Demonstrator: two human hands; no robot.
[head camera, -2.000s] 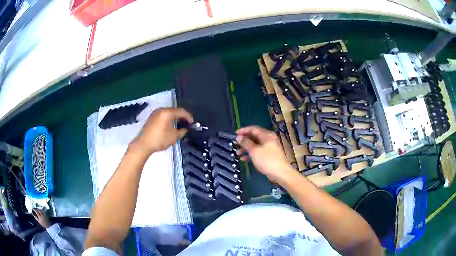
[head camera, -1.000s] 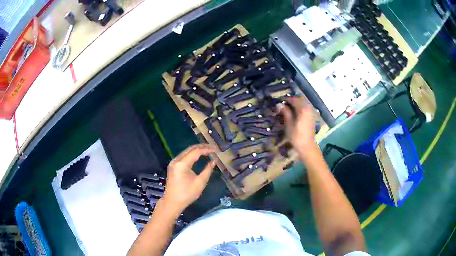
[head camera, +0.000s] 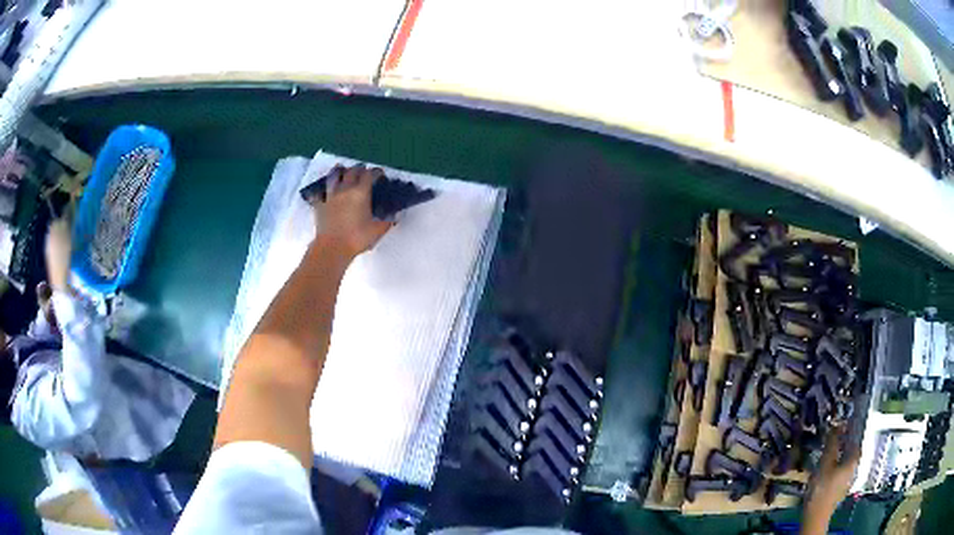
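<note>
My left hand (head camera: 350, 209) lies over a nested row of plain black plastic covers (head camera: 398, 195) on the white sheets (head camera: 408, 313). Its fingers hide part of the row, and whether they grip a cover is unclear. My right hand (head camera: 834, 465) is small and blurred at the right edge of the cardboard sheet (head camera: 722, 408); its fingers and any hold are unclear. Black assembled brackets (head camera: 779, 402) with bright silver points are spread over the cardboard. Black shaft sub-assemblies (head camera: 554, 413) with silver tips lie in two slanted rows on the black mat (head camera: 575, 240).
A light-blue basket (head camera: 126, 209) of silver pins stands far left, beside another person's arm and sleeve (head camera: 78, 345). The pale shelf (head camera: 544, 63) crosses the top and holds black parts (head camera: 873, 78). A grey-white fixture (head camera: 900, 418) is at far right.
The view has swung left. My left hand has moved from the cardboard's near edge to the covers on the white sheets. My right hand now shows low at the cardboard's right edge.
</note>
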